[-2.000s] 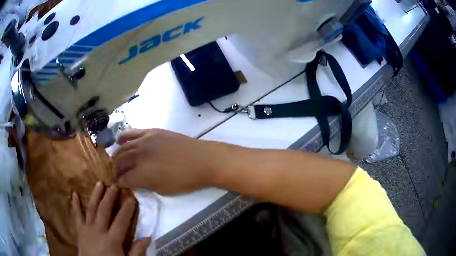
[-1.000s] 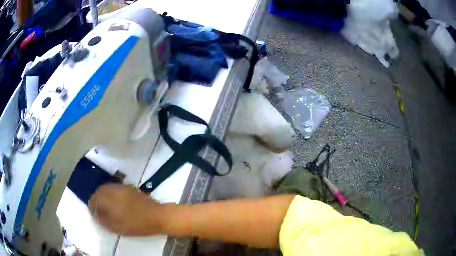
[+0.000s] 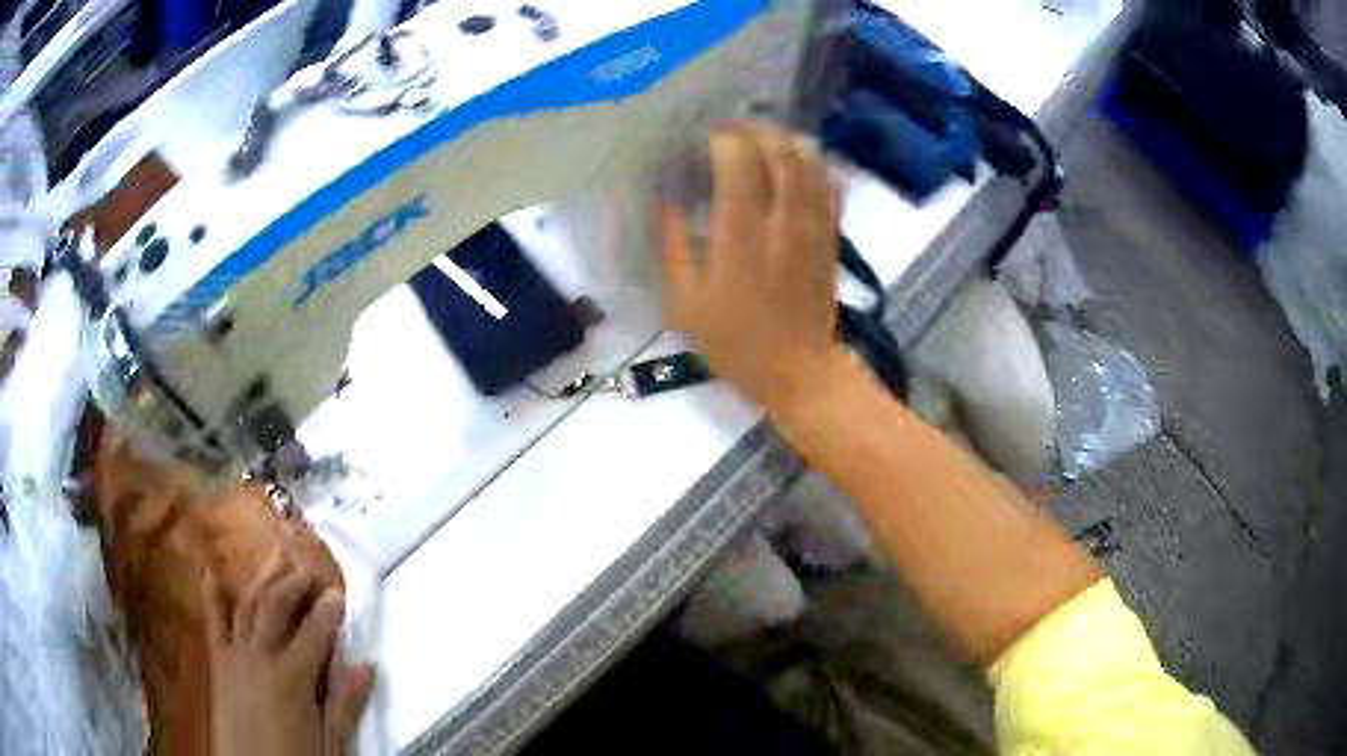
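A brown panel [image 3: 155, 554] lies under the needle end of the white sewing machine [image 3: 488, 177], with white fabric [image 3: 45, 635] along its left side. The presser foot [image 3: 278, 495] is at the panel's upper right edge. My left hand [image 3: 281, 650] rests on top of the panel, palm down, fingers slightly apart, just below the presser foot. My right hand [image 3: 761, 251] is raised at the right end of the machine head, blurred, fingers pointing up. It covers the dial area, and what its fingers touch is hidden.
A dark flat case [image 3: 499, 318] lies under the machine arm, its lanyard [image 3: 672, 374] running right behind my right wrist. Navy fabric [image 3: 909, 133] lies behind the machine head. A white bundle [image 3: 990, 355] and clear plastic [image 3: 1101, 406] are beyond the ruler-marked table edge [image 3: 665, 524].
My right hand has left the fabric by the needle, passed near the dark case, and risen to the machine's right end. The view swung right and partly back. My left hand is back in view.
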